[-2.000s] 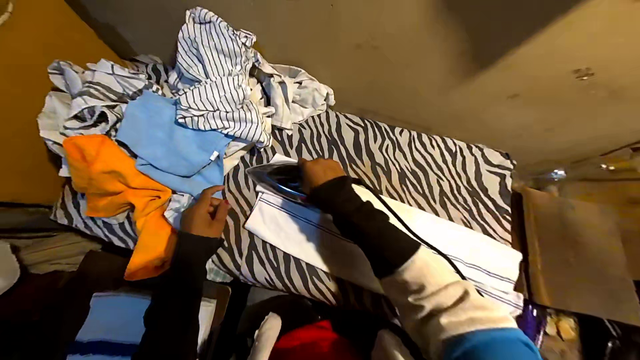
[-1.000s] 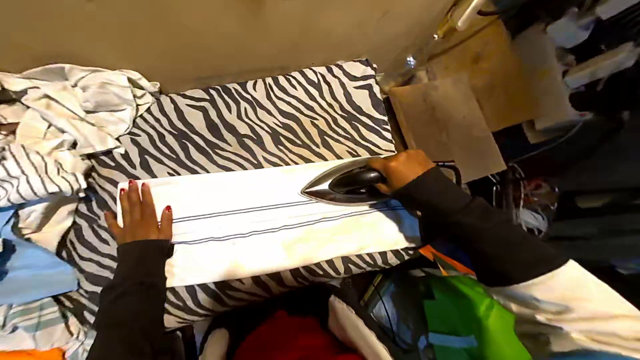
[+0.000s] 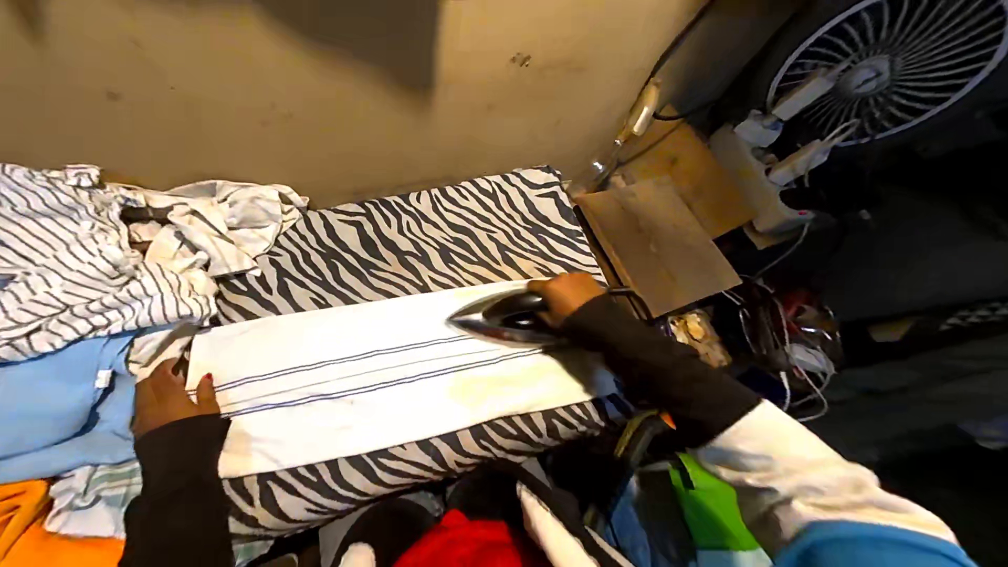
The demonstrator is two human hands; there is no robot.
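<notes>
A white cloth (image 3: 339, 425) with thin blue stripes lies spread lengthwise on the zebra-print ironing surface (image 3: 425, 244). My right hand (image 3: 568, 298) is closed around the handle of an iron (image 3: 504, 319), which rests on the cloth near its right end with its tip pointing left. At the cloth's left edge is my left hand (image 3: 172, 402), fingers slightly apart, holding nothing that I can see; its fingertips are beside or on the cloth's edge.
Left of the cloth are a rumpled striped garment (image 3: 87, 268), a blue garment (image 3: 55, 394) and an orange cloth (image 3: 71, 539). Brown boards (image 3: 661, 244) adjoin the right end. A fan (image 3: 870, 75) stands at the upper right, near white plugs and cords. A green item (image 3: 713, 504) is below my right arm.
Two seconds ago the iron was near the cloth's left end; now my right hand has it near the right end. My left hand, flat on the cloth one second ago, is now at its left edge.
</notes>
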